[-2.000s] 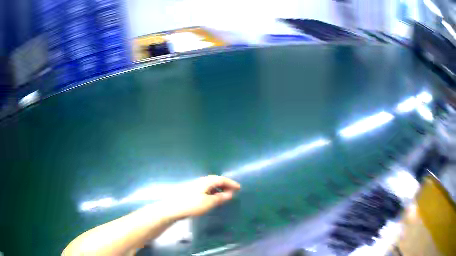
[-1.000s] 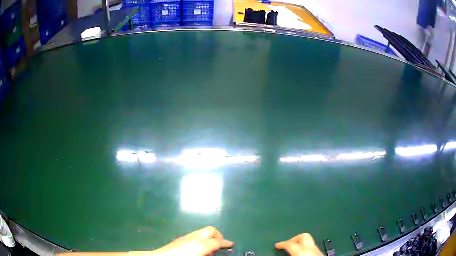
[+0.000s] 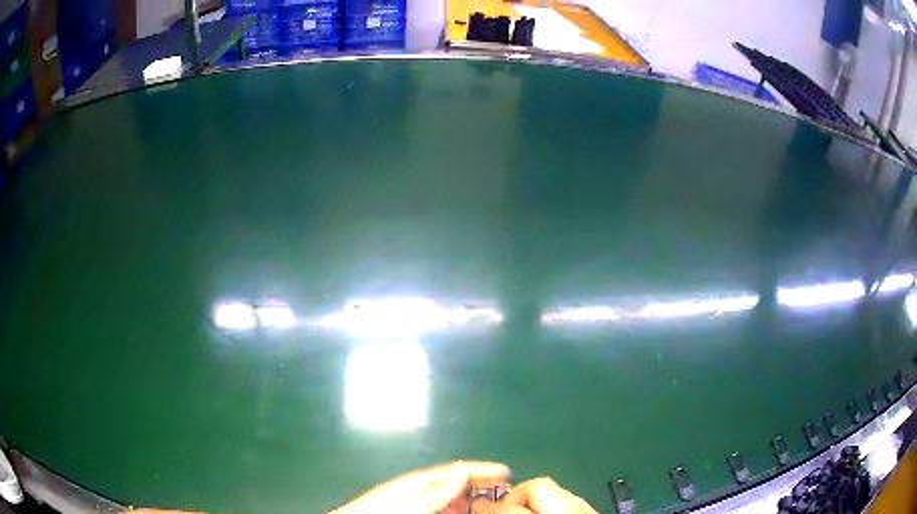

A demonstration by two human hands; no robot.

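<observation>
My left hand (image 3: 427,488) and my right hand (image 3: 548,496) are together at the bottom edge of the view, partly cut off. Between their fingertips they hold a small dark part (image 3: 488,494), mostly hidden by the fingers. Several small black parts (image 3: 684,483) stand singly in a curved row on the green conveyor belt (image 3: 483,211), along its near right edge. A tangled black pile of loose parts (image 3: 827,486) lies on the metal ledge at the lower right.
A grey metal rail (image 3: 75,486) edges the belt at the lower left. A yellow tray corner (image 3: 902,490) shows at lower right. Across the belt are a far yellow tray (image 3: 613,42) with black blocks, blue crates (image 3: 312,25) and black slatted racks (image 3: 804,90).
My hands have come together around the small part; a second ago they were apart. The row of parts sits slightly further left in view. The earliest frame shows only one hand, over the belt.
</observation>
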